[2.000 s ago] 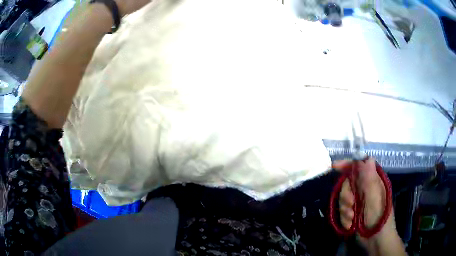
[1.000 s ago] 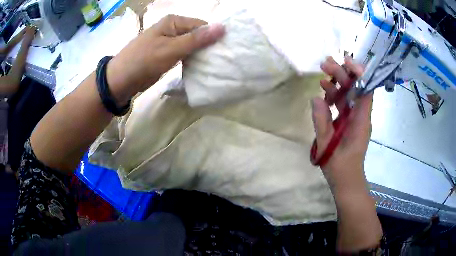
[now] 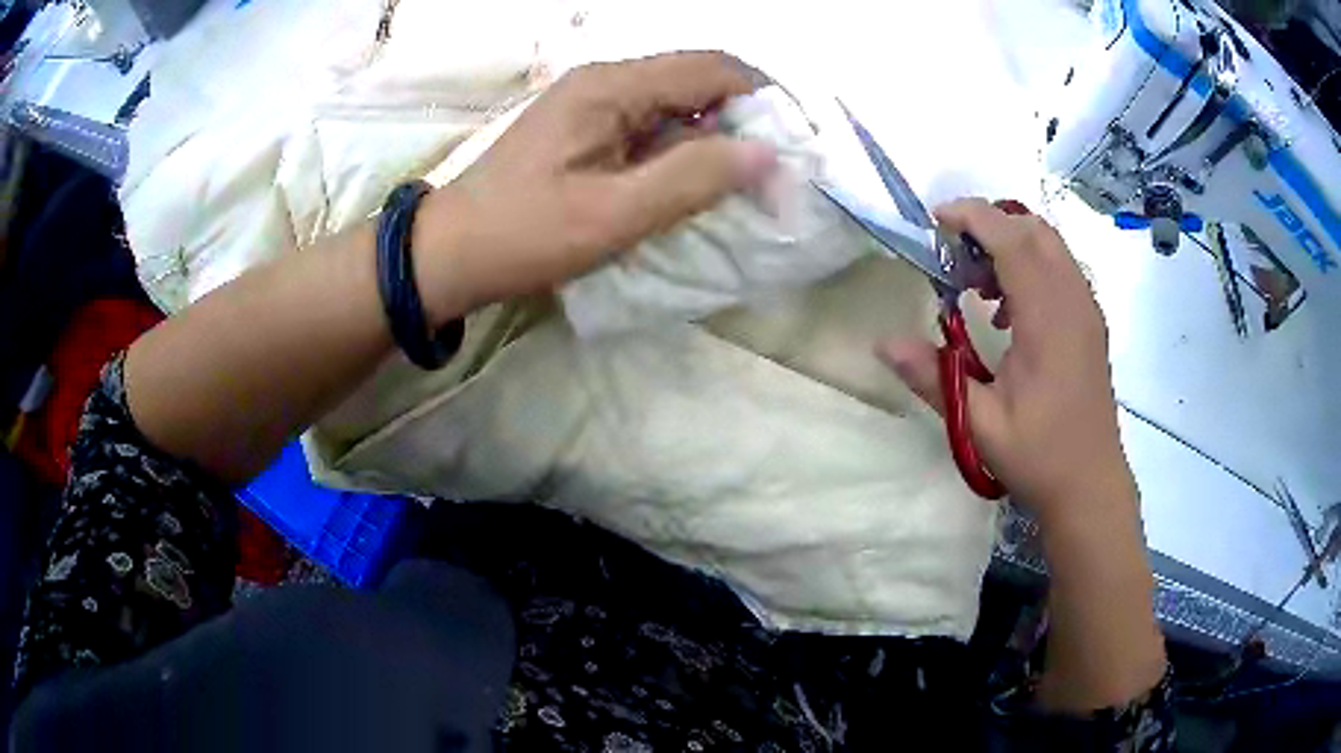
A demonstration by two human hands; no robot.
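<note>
A bulky cream garment lies over the table's front edge and the lap. My left hand pinches a whiter, bunched part of the cloth above it. My right hand holds the red-handled scissors, their silver blades apart and pointing up and left at the white cloth beside my left fingertips. Whether the blades touch the cloth, I cannot tell. The cloth near the blades is overexposed.
The white and blue sewing machine stands at the upper right. Small metal tools lie beside it, with thin snips at the right edge. A ruler strip runs along the table front. A blue bin is below left.
My left hand has moved right with the white cloth. The scissors have turned from pointing right to pointing up and left, and their blades are now clearly spread.
</note>
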